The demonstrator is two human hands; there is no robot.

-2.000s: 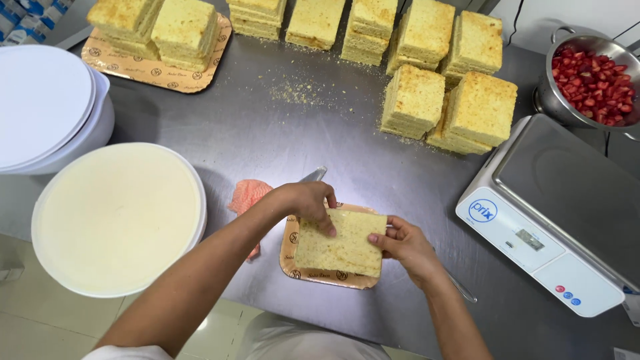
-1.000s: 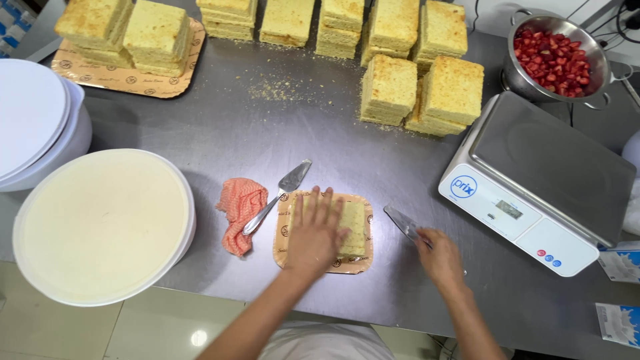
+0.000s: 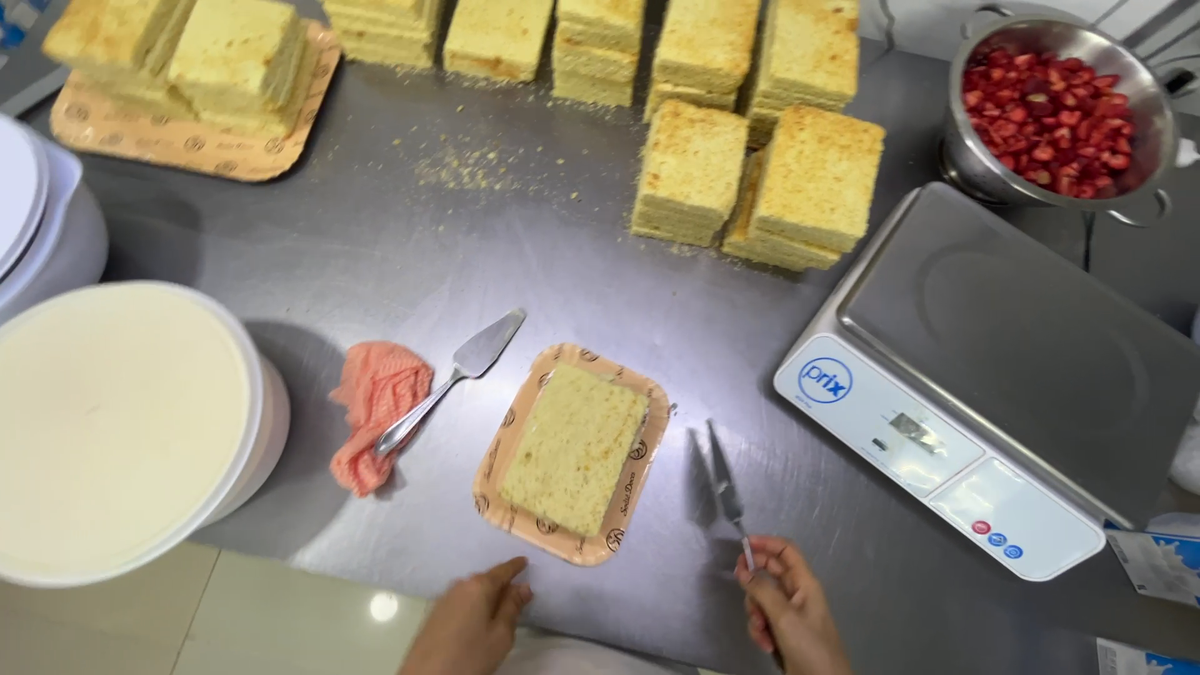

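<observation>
One rectangular slice of yellow sponge cake [image 3: 576, 450] lies flat on a patterned cardboard tray [image 3: 497, 506]. My right hand [image 3: 787, 600] grips the handle of a metal cake server [image 3: 723, 483], its blade raised to the right of the tray. Below the tray's lower left edge is my left hand [image 3: 473, 614], holding nothing, with its fingers partly spread. A second cake server [image 3: 486, 345] rests with its handle across a crumpled salmon-coloured cloth [image 3: 380, 398], left of the tray.
A large round white tub of cream [image 3: 122, 422] stands at the left. Stacked sponge cakes [image 3: 694, 164] line the back, some on another cardboard tray [image 3: 225, 164]. At the right are a digital scale [image 3: 1022, 347] and a steel colander of cut strawberries [image 3: 1050, 122]. Crumbs [image 3: 469, 169] are scattered behind.
Two seconds ago both hands held the sponge slice over the tray. One second ago my left hand pressed on it while my right held the server; now my left hand is off it, nearer my body.
</observation>
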